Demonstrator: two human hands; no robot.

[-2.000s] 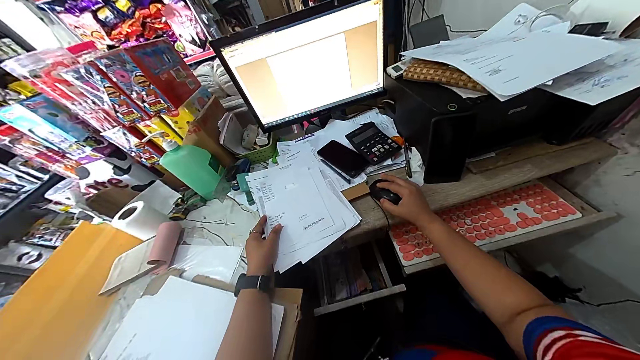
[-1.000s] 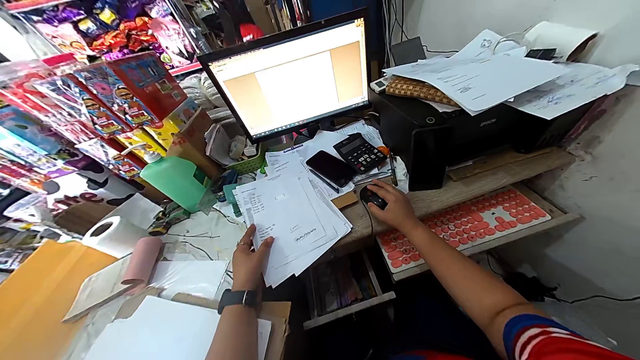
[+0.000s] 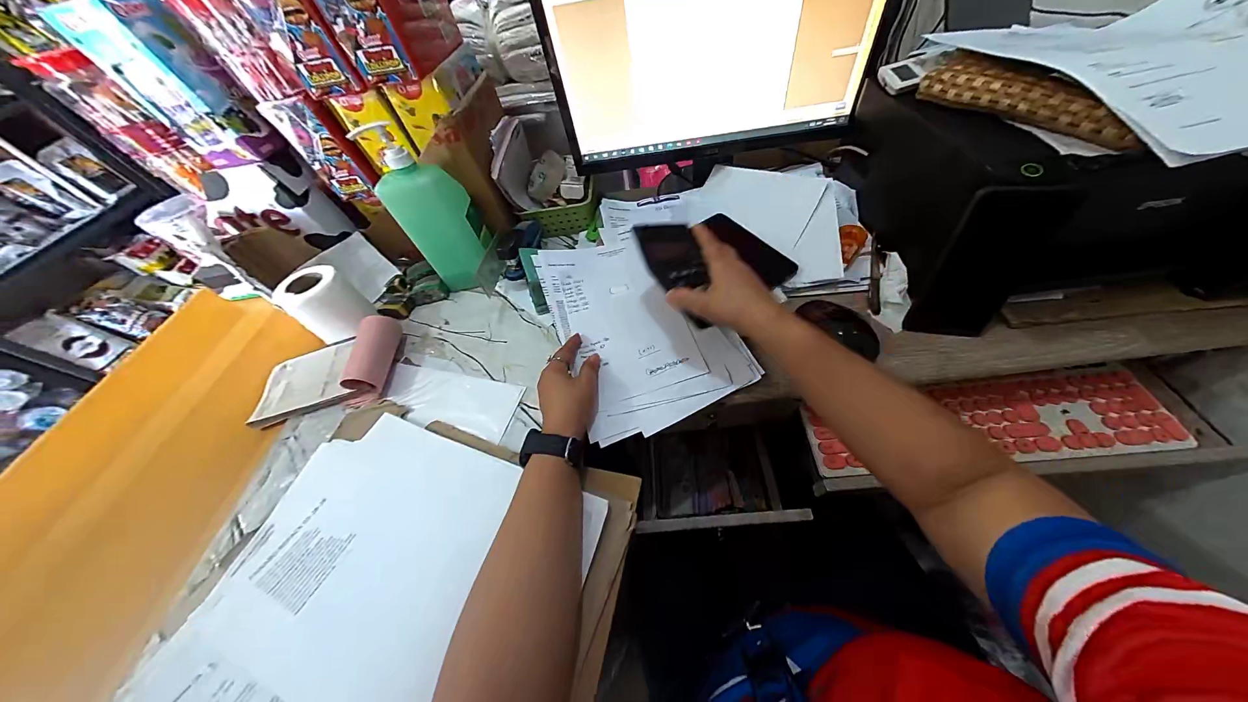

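Note:
My left hand [image 3: 568,388], with a ring and a dark watch, rests on the left edge of a stack of printed papers [image 3: 624,331]. My right hand [image 3: 726,283] is over the stack's upper right, its thumb and fingers around the near end of a dark calculator [image 3: 673,255], which is tilted and blurred. Right behind the hand lies a black smartphone [image 3: 751,249]. A black computer mouse [image 3: 840,327] stands on the desk to the right of my right hand, untouched.
A monitor [image 3: 712,78] stands behind the papers, a black printer [image 3: 1024,195] to the right. A red and white keyboard [image 3: 1053,419] lies on a lower shelf. At the left are a green pump bottle [image 3: 434,219], a paper roll [image 3: 322,300] and more sheets [image 3: 390,526]. A drawer [image 3: 717,487] is partly open.
My right hand has left the mouse, moved left and taken hold of the calculator, which lay beyond the phone before. My left hand stays at the papers. The view has moved closer.

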